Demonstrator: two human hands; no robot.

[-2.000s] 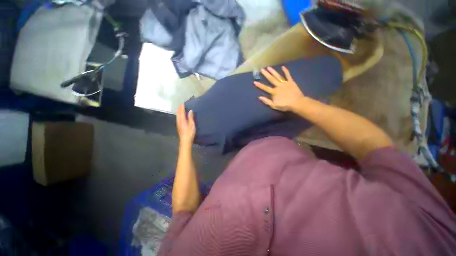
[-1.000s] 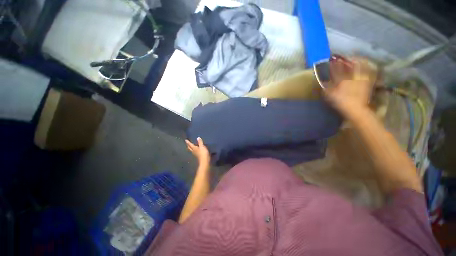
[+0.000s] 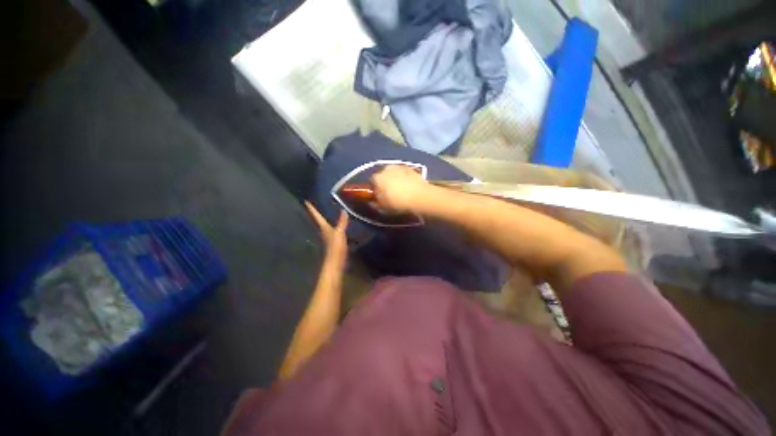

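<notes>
A dark navy garment (image 3: 464,255) lies over the tan padded board (image 3: 544,174) in front of me. My right hand (image 3: 398,189) is closed on the red-brown handle of the steam iron (image 3: 383,215). The iron lies on the navy cloth near the board's left end, its point to the left. A long whitish band (image 3: 630,206) runs from the iron to the right. My left hand (image 3: 333,232) is at the garment's left edge, fingers apart and touching the cloth; whether it grips the edge cannot be told.
A crumpled grey and navy garment (image 3: 434,77) lies on the pale table (image 3: 298,64) behind the board. A blue bar (image 3: 568,94) stands at the table's back right. A blue plastic crate (image 3: 170,255) with pale contents is on the floor at left.
My right hand went from flat on the cloth to the iron at the right, then brought it left onto the garment. The view has turned; my left hand remains at the left edge.
</notes>
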